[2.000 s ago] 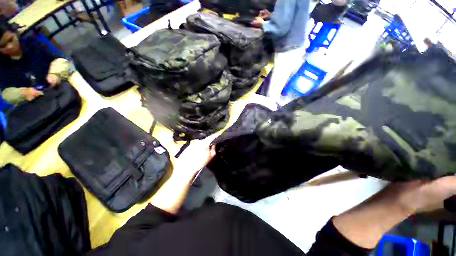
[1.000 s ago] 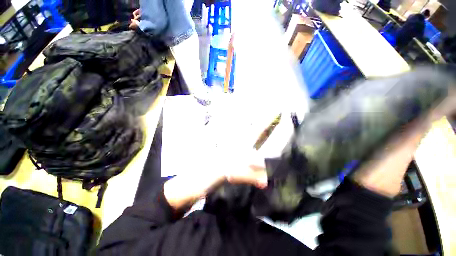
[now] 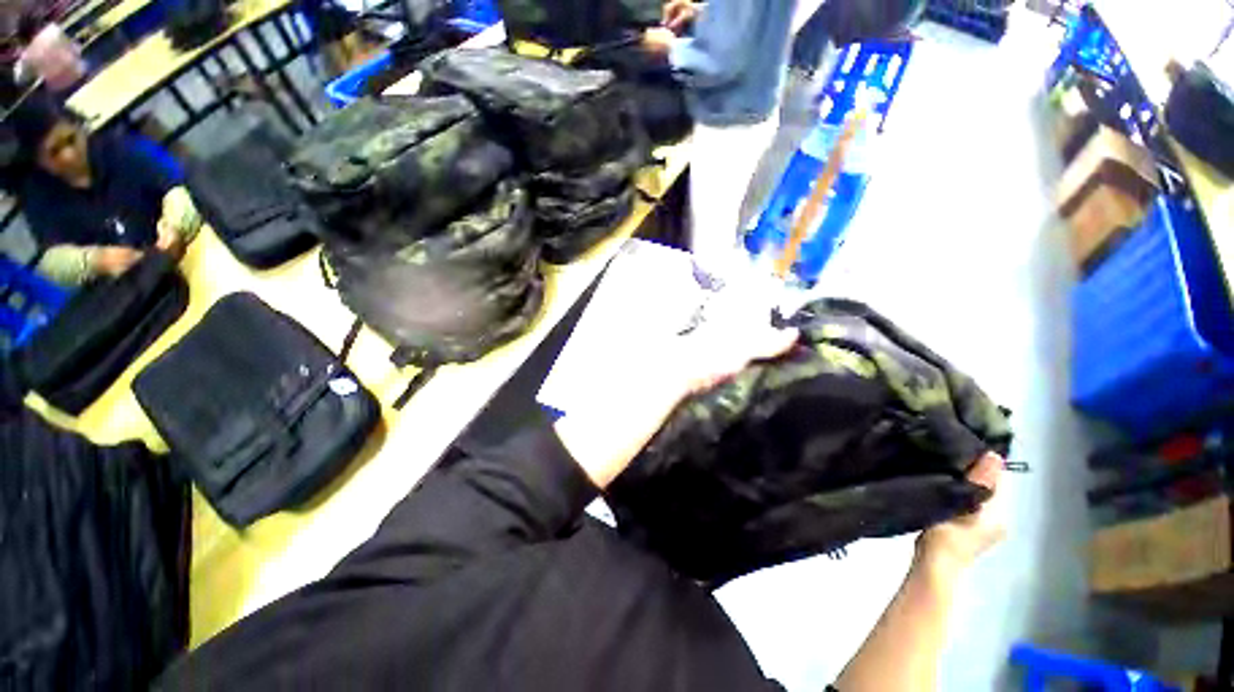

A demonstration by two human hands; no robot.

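A camouflage backpack lies tilted over the white work board in front of me, its dark side towards me. My left hand holds its upper left edge; the fingers are washed out by glare. My right hand grips its right end, with the fingertips at the rim. The underside of the backpack is hidden. Small dark bits lie on the board beyond my left hand.
Camouflage backpacks are stacked on the long wooden table. A flat black bag and dark fabric lie left. One person sits left, another stands ahead. A blue bin is right.
The camouflage backpack has come down from the raised right side to in front of me and is now held from both sides. The camera view has also swung about.
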